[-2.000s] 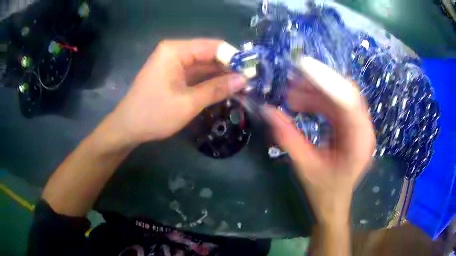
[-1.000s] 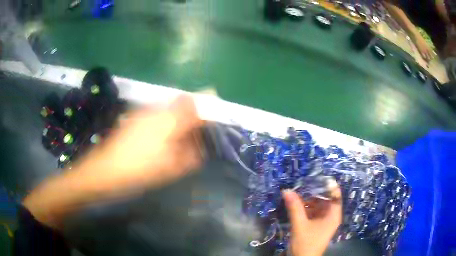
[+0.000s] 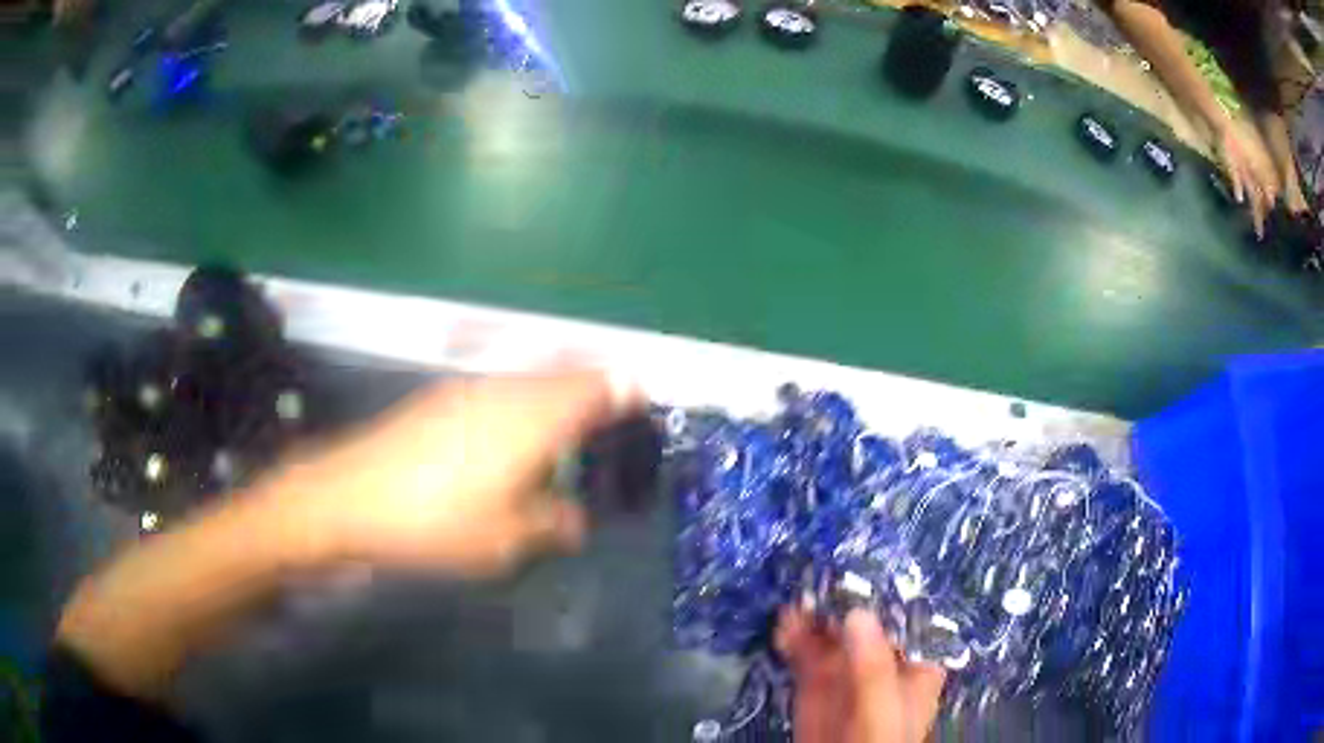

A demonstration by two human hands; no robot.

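Note:
My left hand (image 3: 450,472) is blurred and grips a black housing (image 3: 624,462) at its fingertips, above the dark bench mat near the white edge. My right hand (image 3: 857,675) is at the lower edge of the picture, its fingertips at the front of the pile of blue circuit boards (image 3: 770,501). The fingers touch a board with a small white part (image 3: 857,585); whether they grip it is unclear. White lead wires lie loose over the pile.
Black housings (image 3: 196,392) are heaped at the left on the mat. Beyond the white edge (image 3: 697,360) is the green conveyor (image 3: 654,232) with black round housings at its far side (image 3: 995,93). A blue bin (image 3: 1249,508) stands right. Another person's arm (image 3: 1198,95) shows top right.
The view has tilted up from the bench to the conveyor. My left hand has left the circuit board and now holds a black housing. My right hand has moved lower at the pile.

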